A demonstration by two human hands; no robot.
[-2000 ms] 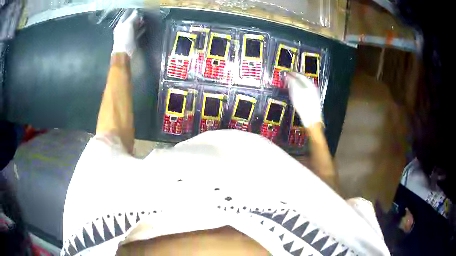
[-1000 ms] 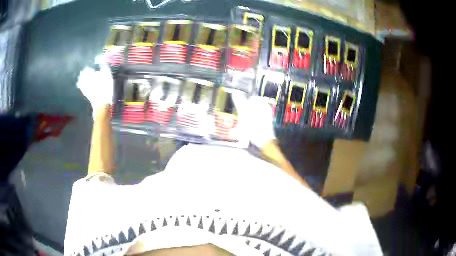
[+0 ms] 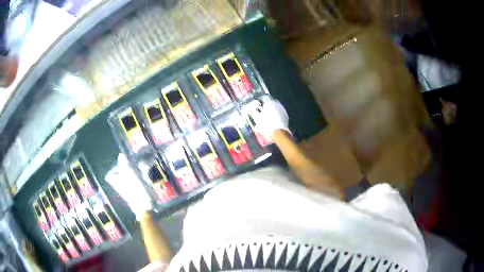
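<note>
A clear plastic tray (image 3: 204, 126) with two rows of small keypad phones, dark screens in yellow frames and red keypads, lies slanted between my hands. A phone (image 3: 234, 139) shows in its near row. My left hand (image 3: 129, 186), in a white glove, is at the tray's left end. My right hand (image 3: 270, 118), also gloved in white, grips the right end and partly covers the last near pocket. Both hands are blurred and their fingertips are hard to see. It is unclear whether the tray touches the bench.
A second tray of phones (image 3: 78, 207) lies on the dark green bench (image 3: 101, 143) at the left. A raised shelf with whitish ridged plastic (image 3: 154, 48) runs behind. An open brown carton (image 3: 345, 79) holding pale plastic stands right. Part of a person's hand (image 3: 449, 112) shows far right.
The view has turned, so the bench now slants. Two trays that were side by side are now apart, one between my hands and one further left. The carton shows more fully.
</note>
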